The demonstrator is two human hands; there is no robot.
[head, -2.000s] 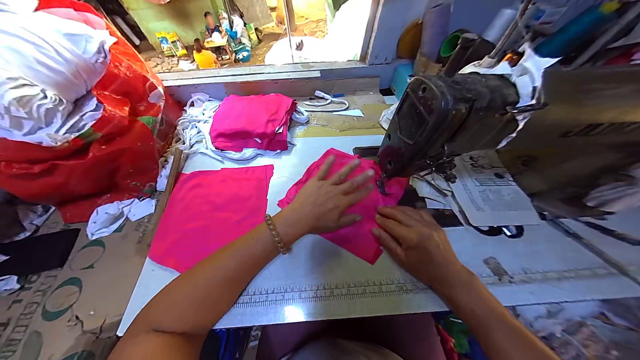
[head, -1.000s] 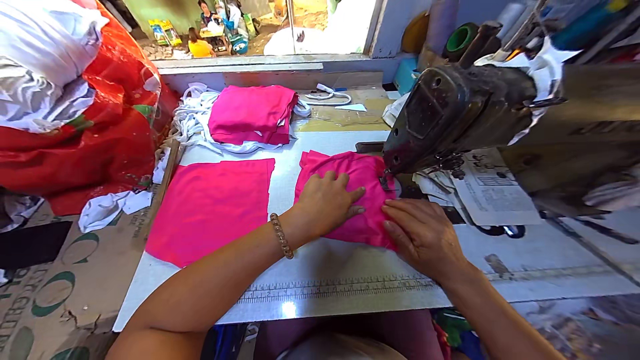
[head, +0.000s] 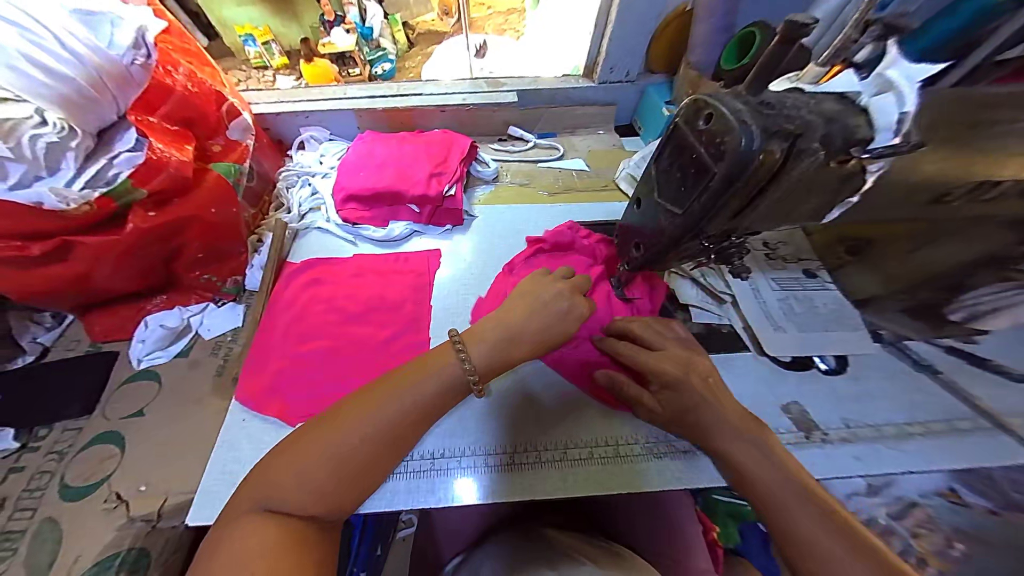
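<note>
A pink fabric piece lies bunched under the presser foot of a dark sewing machine. My left hand, with a beaded bracelet on its wrist, has its fingers curled into this fabric, left of the needle. Close to the foot, on the near side, my right hand rests on the fabric's edge with its fingers bent; whether it pinches the cloth is unclear. Flat on the table at the left is another pink fabric piece. Behind it sits a folded pink fabric stack on white cloth strips.
A measuring tape runs along the front of the white sewing table. Papers lie right of the needle. A red plastic bag with white cloth stands left, above cardboard. People are outside the window.
The pink fabric under the machine has turned and bunched up. My left hand, spread flat on it two seconds ago, has curled its fingers.
</note>
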